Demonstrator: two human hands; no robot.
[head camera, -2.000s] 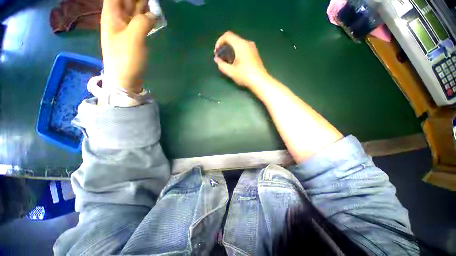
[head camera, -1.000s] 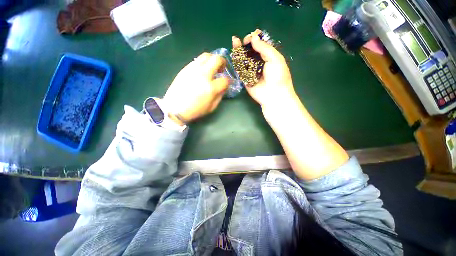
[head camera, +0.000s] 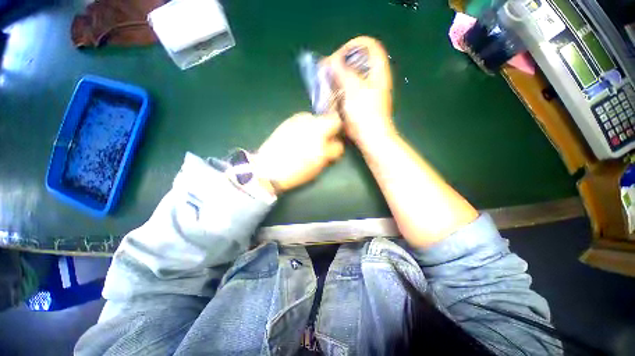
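Note:
My right hand (head camera: 365, 87) is closed round a bundle of black pieces (head camera: 358, 61), whose dark end shows between thumb and fingers. My left hand (head camera: 301, 149) is just below and left of it, gripping the lower end of a clear plastic bag (head camera: 317, 82). The bag stands up blurred against the right hand's fingers. The hands meet over the green bench top. How far the bundle is inside the bag is hidden by the fingers and blur.
A blue tray (head camera: 132, 142) with small dark bits is at left. A white packet (head camera: 195, 31) and a brown cloth (head camera: 115, 22) are at the back left. A counting scale (head camera: 581, 69), a pink item (head camera: 462, 29) and a cardboard shelf box (head camera: 550, 111) are at right. Dark pieces (head camera: 404, 3) lie at the back.
The left hand has come from the packet's place to the right hand, now lower on the bag than a second ago. The right hand has turned, hiding the bundle's gold ends.

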